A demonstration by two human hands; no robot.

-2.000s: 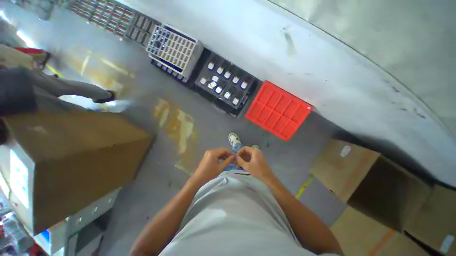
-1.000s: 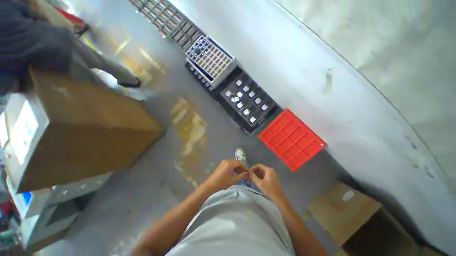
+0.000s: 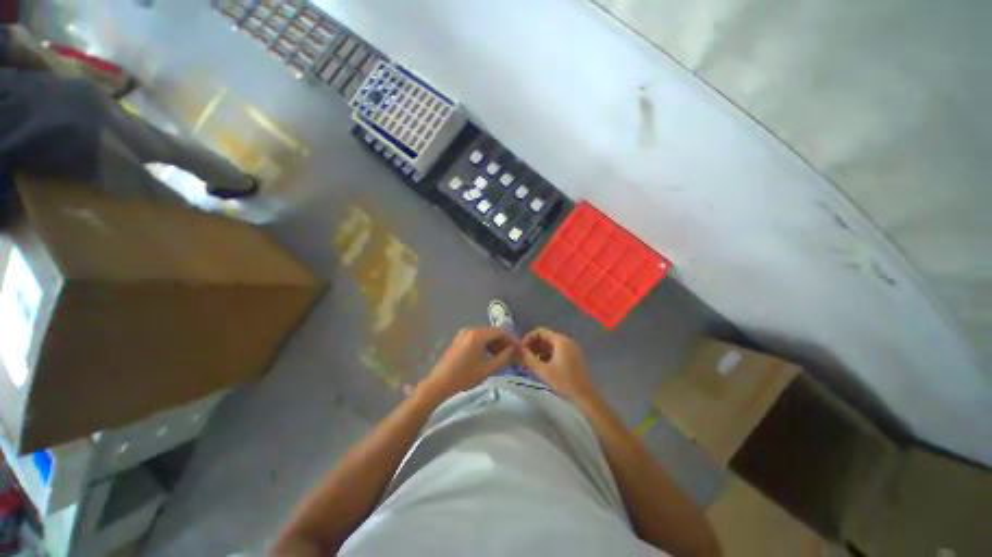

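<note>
My left hand (image 3: 474,354) and my right hand (image 3: 553,357) are close together in front of my waist, bare, with the fingertips nearly meeting. Thumbs and fingers are bent inward. Whether something small is pinched between them is too small to tell. A red tray (image 3: 603,264) with large compartments lies on the floor beyond my hands. Left of it a black tray (image 3: 496,196) holds several small white-topped pieces in separate pockets. Neither hand touches the trays.
A pale compartment tray stack (image 3: 410,115) and more trays (image 3: 292,35) line the pale wall (image 3: 653,120). A large cardboard box (image 3: 163,305) stands at the left, beside a person's leg (image 3: 180,158). An open cardboard box (image 3: 723,403) is at the lower right. One shoe (image 3: 499,314) shows.
The view has swung back and forth, so the trays and boxes sit at shifted places in the picture. My hands stay together at my waist.
</note>
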